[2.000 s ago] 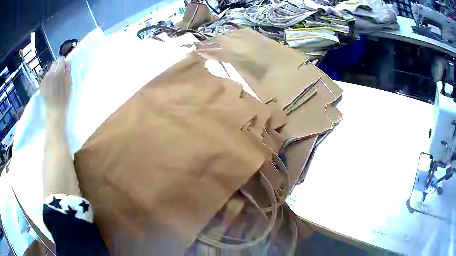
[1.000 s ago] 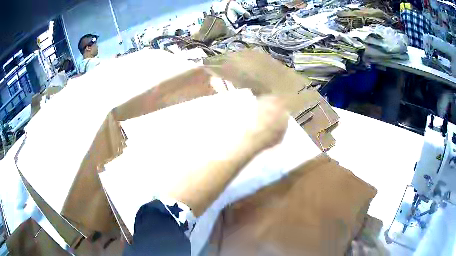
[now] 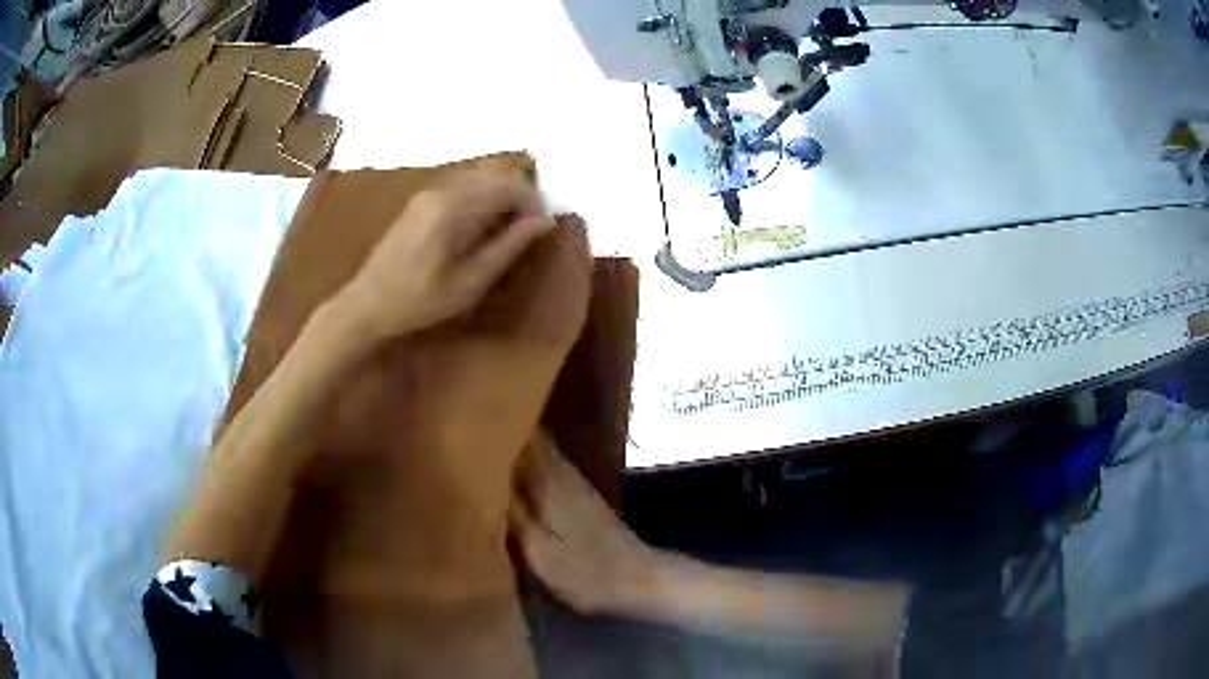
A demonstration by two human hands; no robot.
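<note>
A brown fabric panel (image 3: 398, 491) lies over the table's left part and hangs over the front edge. White fabric (image 3: 119, 385) is joined or laid beside it on the left. My left hand (image 3: 464, 246) holds the panel's upper right edge with bent fingers, slightly blurred. My right hand (image 3: 570, 531) is lower, at the panel's right edge, its fingertips hidden behind a fold, so its grip is unclear. A darker brown layer (image 3: 603, 358) shows under the fold. The needle and presser foot (image 3: 727, 166) stand to the right, apart from the fabric.
The white machine table (image 3: 849, 425) has a printed ruler along its front. The machine's white knob (image 3: 780, 69) is at the top. Stacked brown pieces (image 3: 133, 120) lie upper left. Crumpled pale fabric (image 3: 1140, 517) is low at right.
The view has swung right towards the machine. My left hand has moved from the white fabric to the brown panel's edge. My right hand has come into view. The brown side now faces up.
</note>
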